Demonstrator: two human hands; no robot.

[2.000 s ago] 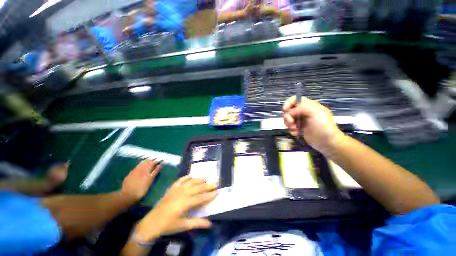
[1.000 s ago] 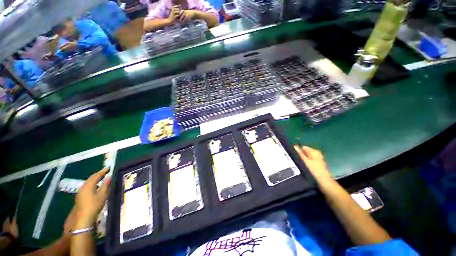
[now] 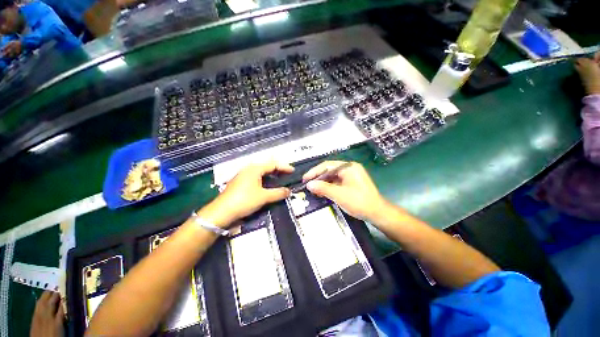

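A black carrier tray [image 3: 383, 294] holds phone bodies side by side; the rightmost phone body [image 3: 327, 243] has a dark top end and a white centre. My right hand [image 3: 352, 191] is at its top end, shut on thin dark tweezers [image 3: 331, 172] that point left. My left hand [image 3: 253, 191] is at the same top end from the left, thumb and index finger apart, with nothing visible between them. My left forearm crosses the two left phone bodies and hides parts of them. Another phone body [image 3: 260, 270] lies left of the rightmost one.
Behind the tray are a blue parts bin [image 3: 113, 176] with tan pieces, stacked blister trays [image 3: 243, 99], a single blister tray [image 3: 395, 108], a white paper strip [image 3: 309, 146] and a bottle [image 3: 450, 76]. Another person's hand [image 3: 48, 316] is at the tray's left; another person's arm [image 3: 591, 85] is far right.
Both hands have left the tray's sides and met at the rightmost phone's top end. The tweezers show again in my right hand. The view has shifted right. The long white strip seen earlier across the phones is gone.
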